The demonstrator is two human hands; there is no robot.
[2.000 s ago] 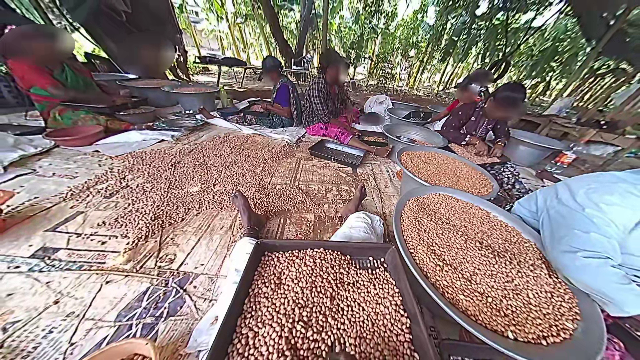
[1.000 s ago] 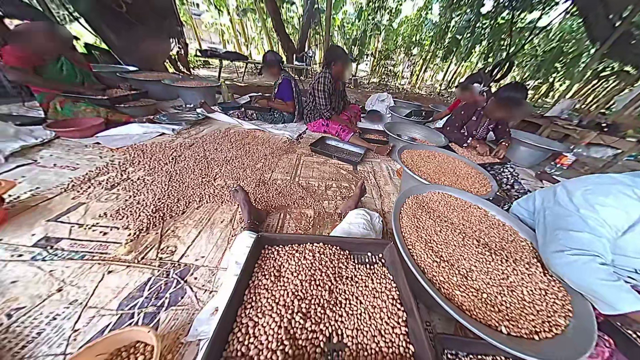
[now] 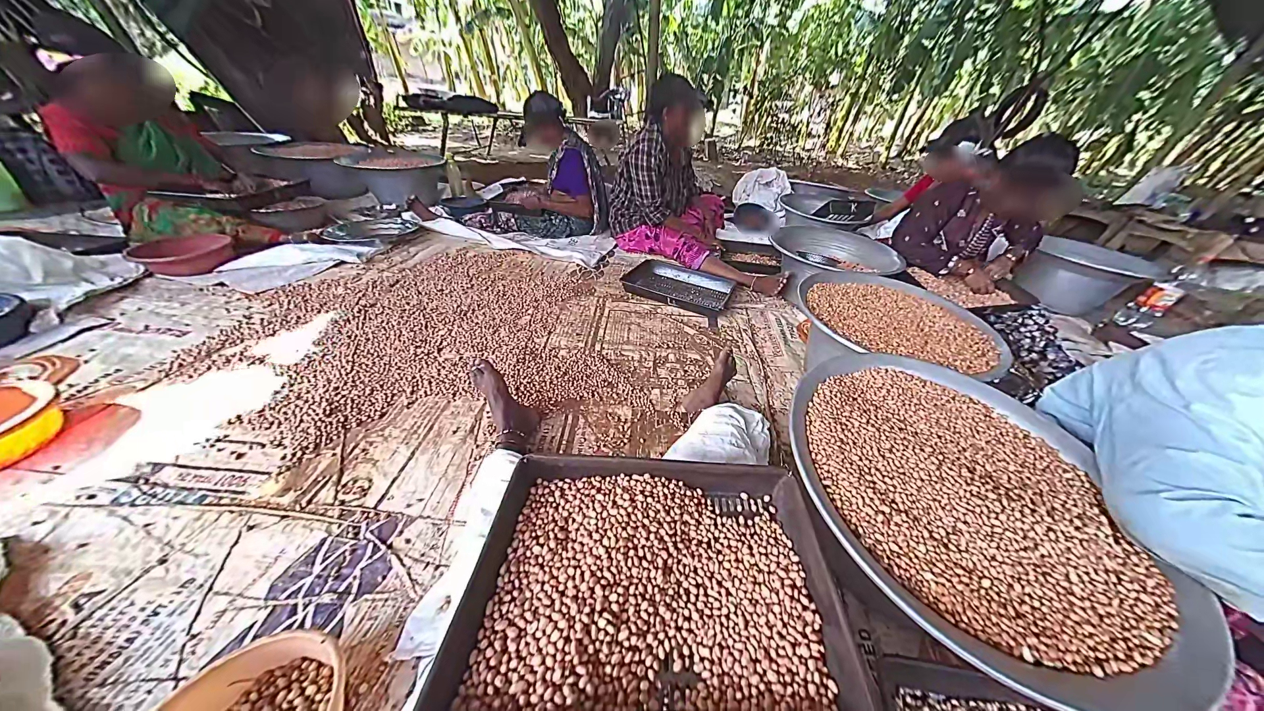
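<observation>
Neither of my hands can be made out in the head view. A dark rectangular plastic tray [image 3: 494,553], with slots showing at its far right, lies between my outstretched legs and holds many small brown nuts or seeds [image 3: 642,592]. Right beside it stands a wide metal basin [image 3: 1200,632] heaped with the same kind of nuts [image 3: 968,513]. At the lower left is a tan plastic bowl [image 3: 222,676], partly cut off by the frame, with some nuts inside. Past my feet, a broad layer of nuts [image 3: 444,326] is spread over the printed ground sheet [image 3: 326,553].
Several people sit sorting around the sheet. More metal basins [image 3: 997,346] stand in a row at the right, near a person's light blue sleeve [image 3: 1175,444]. A black tray [image 3: 679,286] lies past my feet. A reddish bowl [image 3: 180,255] and a yellow-orange container [image 3: 30,420] are at the left.
The yellow-orange container shows more fully at the left edge than before. The view has shifted slightly. The tray and basin keep their places.
</observation>
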